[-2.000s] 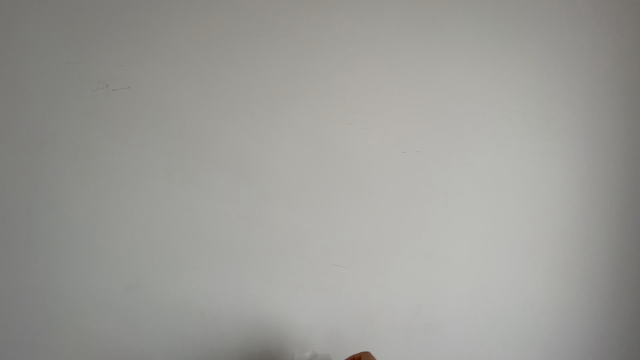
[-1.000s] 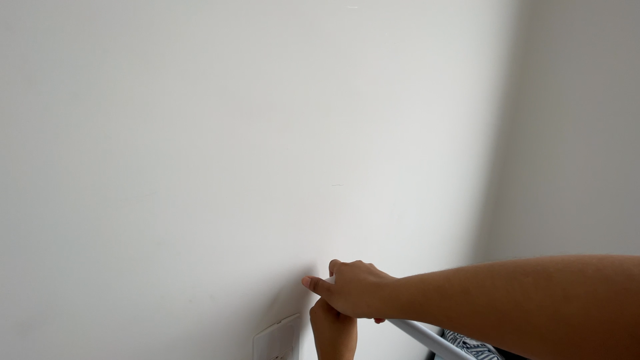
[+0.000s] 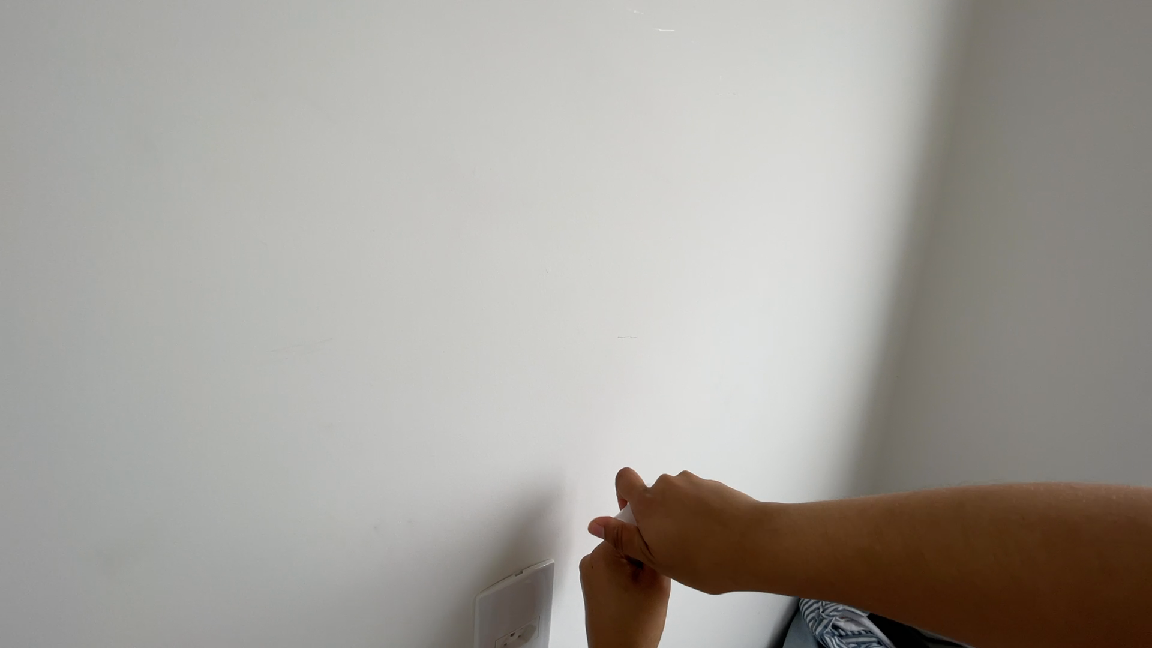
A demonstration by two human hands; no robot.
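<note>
A small part of a white object (image 3: 626, 515) shows between the thumb and fingers of my right hand (image 3: 688, 529), which reaches in from the right and is closed around it. Directly below, my left hand (image 3: 623, 580) comes up from the bottom edge, its fingers curled and touching the underside of the right hand. Whatever the left hand grips is hidden, and most of the white object is covered by the fingers. Both hands are in front of a white wall (image 3: 432, 270), to the right of a white wall socket plate (image 3: 517, 605).
The wall meets a shaded second wall (image 3: 1053, 270) at the right. Below my right forearm, at the bottom edge, lies patterned blue-grey and white fabric (image 3: 837, 624) beside something dark.
The view has shifted greatly, and both hands, barely visible at the bottom two seconds ago, now show. A light grey bar seen below the right forearm one second ago is no longer visible.
</note>
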